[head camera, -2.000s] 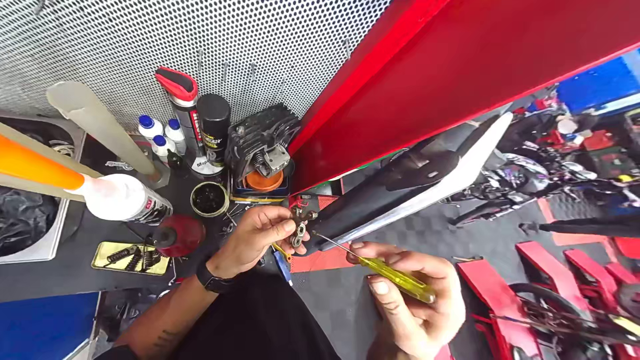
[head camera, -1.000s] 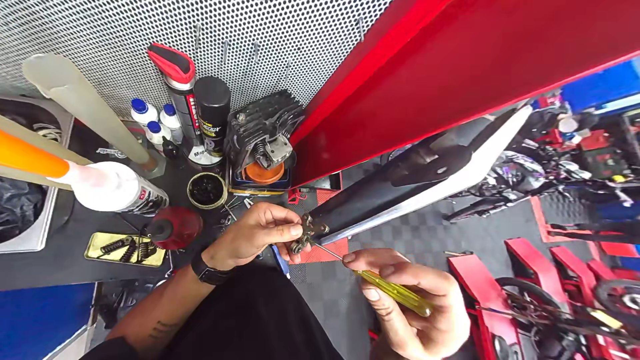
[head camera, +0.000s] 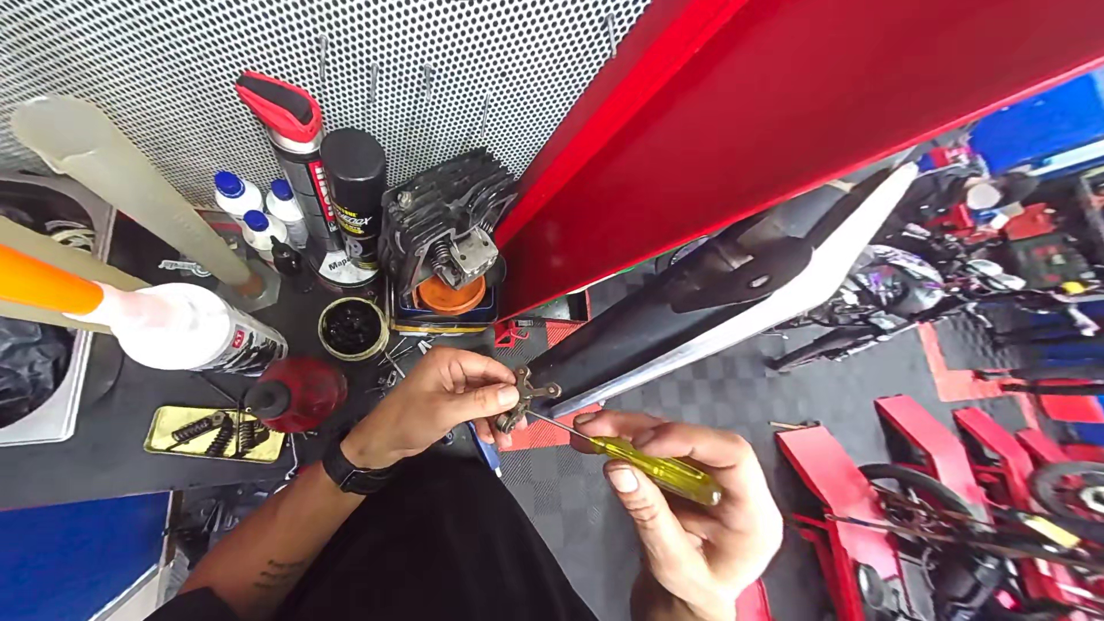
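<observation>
Between the thumb and fingers of my left hand (head camera: 444, 401) is a small dark metal part with several arms (head camera: 533, 392). My right hand (head camera: 690, 500) grips the yellow translucent handle of a screwdriver (head camera: 660, 468), its thin shaft reaching left to the lower side of the metal part. Whether the tip touches the part cannot be told. Just beyond the metal part, a long black and silver piece (head camera: 681, 323) slants up to the right. Left of my left hand, an open round tin (head camera: 353, 329) holds something dark.
Spray cans (head camera: 352, 185), a red bottle (head camera: 297, 395), a white bottle with an orange nozzle (head camera: 177, 323) and a yellow tray of springs (head camera: 214, 434) stand on the dark bench. A finned engine part (head camera: 444, 216) stands by a red panel (head camera: 690, 129). Motorcycles (head camera: 897, 285) are at right.
The metal part is turned differently in my left hand, its arms now spread to the right. The screwdriver stays in my right hand, its shaft still pointing at the part.
</observation>
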